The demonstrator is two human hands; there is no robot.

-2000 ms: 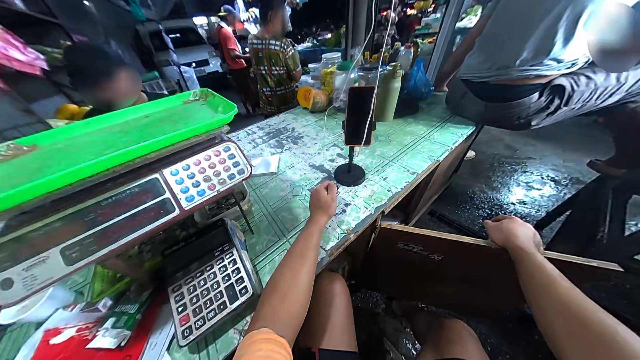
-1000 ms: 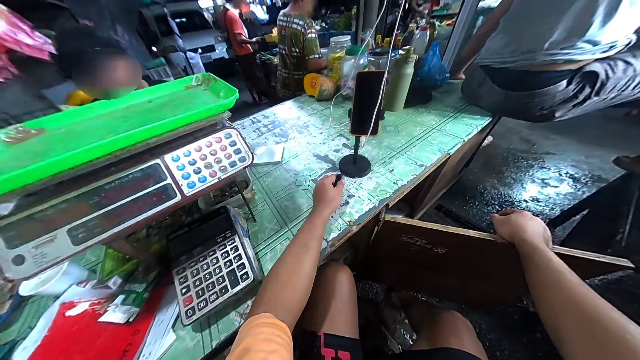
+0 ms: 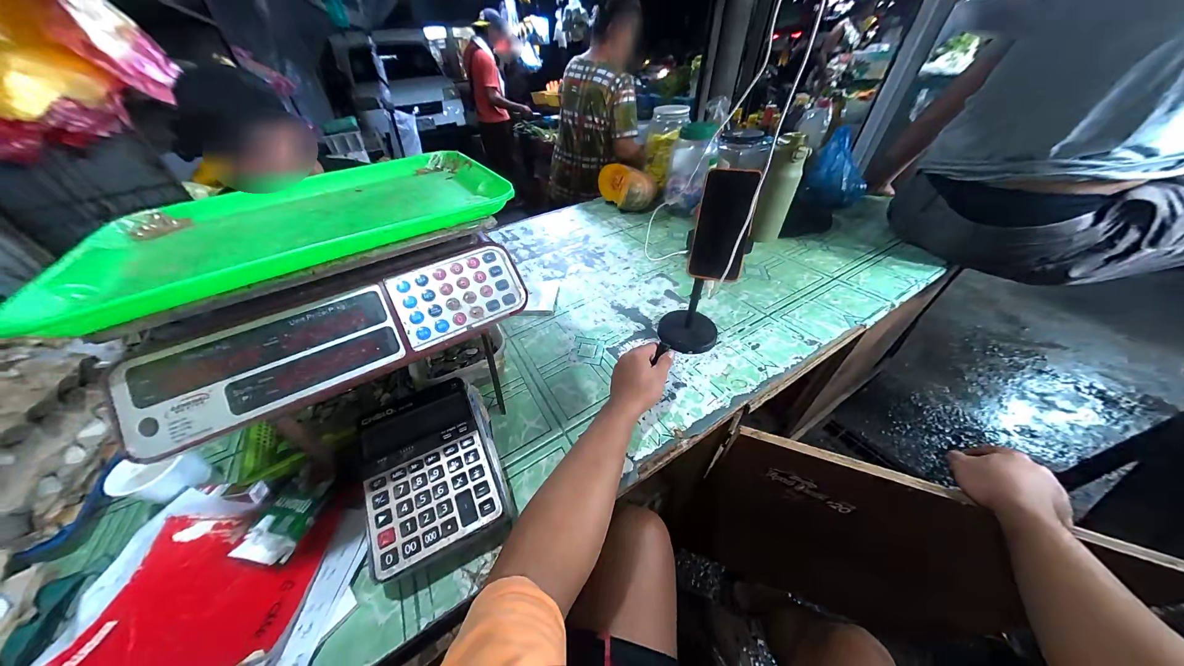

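Observation:
My left hand [image 3: 640, 379] is closed on a small dark object [image 3: 659, 352], perhaps a pen, just in front of the round black base of a phone stand [image 3: 687, 332]. A smartphone [image 3: 724, 225] with a dark screen stands upright in that stand, a white cable running past it. My right hand [image 3: 1013, 487] rests over the top edge of a brown wooden panel [image 3: 832, 518] at the lower right, fingers bent over it. A large-button calculator [image 3: 430, 481] and a digital weighing scale [image 3: 324, 347] with a bright green tray [image 3: 268, 245] are left of my left arm.
The counter [image 3: 583, 305] has a green patterned cover. A cut squash [image 3: 628, 187], lidded jars [image 3: 666, 139], a flask [image 3: 780, 188] and a blue plastic bag [image 3: 837, 169] stand at its back. A person [image 3: 1036, 139] sits at the right; others are behind. A red folder [image 3: 203, 592] lies lower left.
The view has shifted slightly. Compared with two seconds ago, the dark object at my left hand shows more plainly. My right hand stays on the panel's edge.

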